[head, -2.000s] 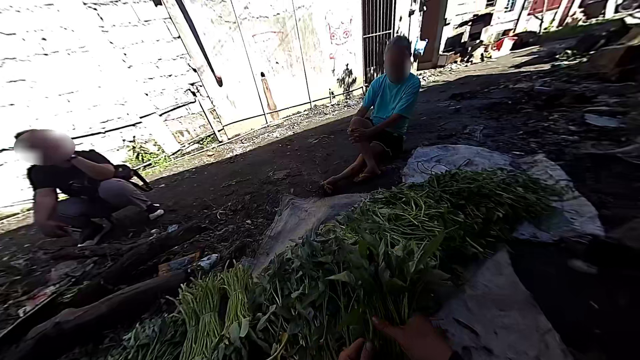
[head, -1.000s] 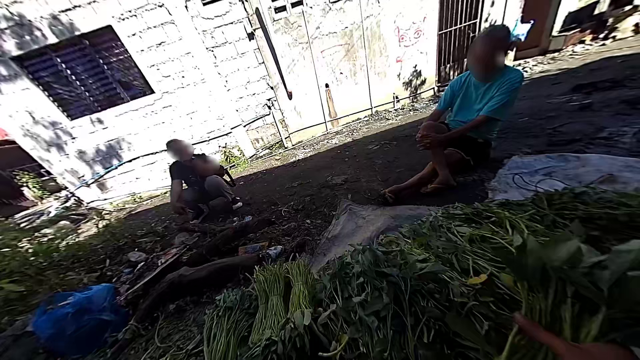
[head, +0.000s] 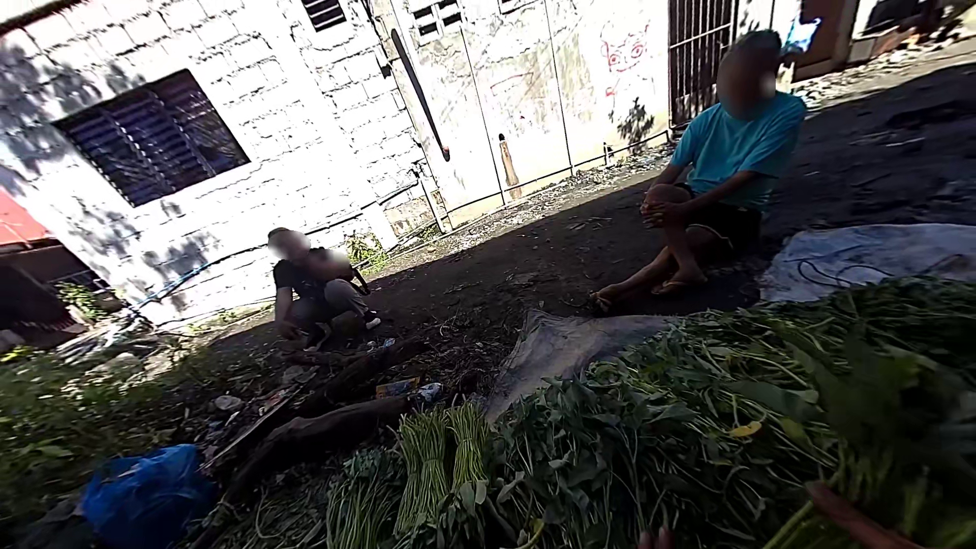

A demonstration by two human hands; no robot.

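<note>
Leafy green stems [head: 686,396] lie in a broad heap across the lower right. At the bottom right edge, one finger of my right hand [head: 858,518] crosses the stems of a blurred, raised bunch of leafy greens [head: 900,412]; the rest of this hand is out of view. Only fingertips of my left hand [head: 656,540] show at the bottom edge, low against the heap, and whatever they hold is hidden. Left of the heap, neatly aligned bundles of green stems [head: 423,465] lie side by side, leaves toward the bottom.
Grey sheeting [head: 564,347] and a pale sheet [head: 877,255] extend from under the heap. Beyond, a person in a turquoise shirt [head: 740,152] sits on the ground. Another person [head: 313,286] squats farther left. Logs [head: 328,431] and a blue plastic bag [head: 149,496] lie at lower left.
The view has swung left, bringing the barred window and the blue bag into sight. My right hand and the raised bunch now appear farther right in the picture.
</note>
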